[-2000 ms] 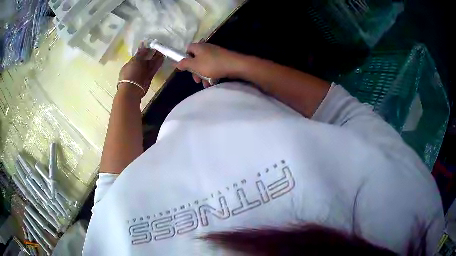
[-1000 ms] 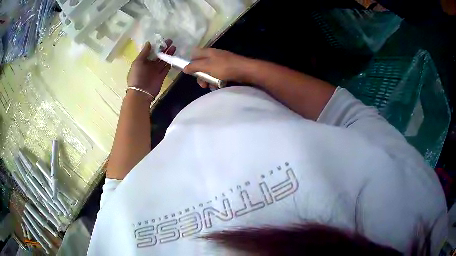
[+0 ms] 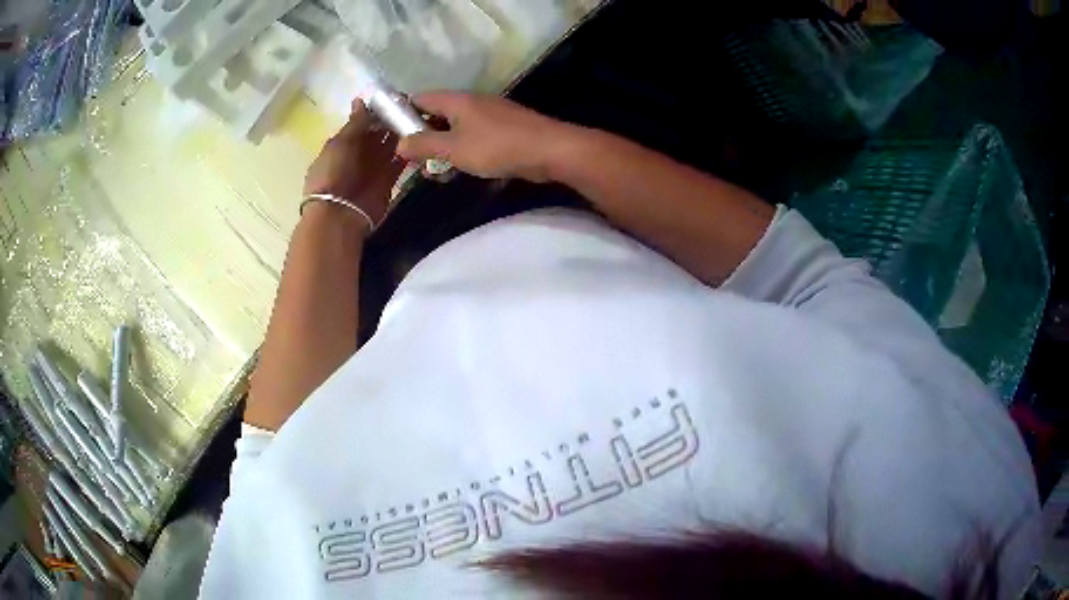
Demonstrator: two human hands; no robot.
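Observation:
A shiny silver tubular product [image 3: 396, 110] is held over the near edge of the table, slanting from upper left to lower right. My right hand [image 3: 478, 135] is closed around its near part, with the near end showing by the fingers. My left hand [image 3: 358, 152], with a thin white bracelet on the wrist, is at the left side of the tube with the thumb against or close to it. The left fingers are partly hidden behind the tube, so their grip is unclear. The far end of the tube is blurred by glare.
Several silver tubes [image 3: 88, 451] lie loose at the table's lower left. White packing inserts [image 3: 240, 70] and a crumpled white sheet [image 3: 410, 41] lie beyond my hands. A bluish glossy heap [image 3: 53, 59] is at the far left. Green crates [image 3: 873, 223] with clear film stand at the right.
The tube points more steeply away and less of it shows near my right hand. My left hand has closed in beside the tube; a second ago its fingers were spread at the far end.

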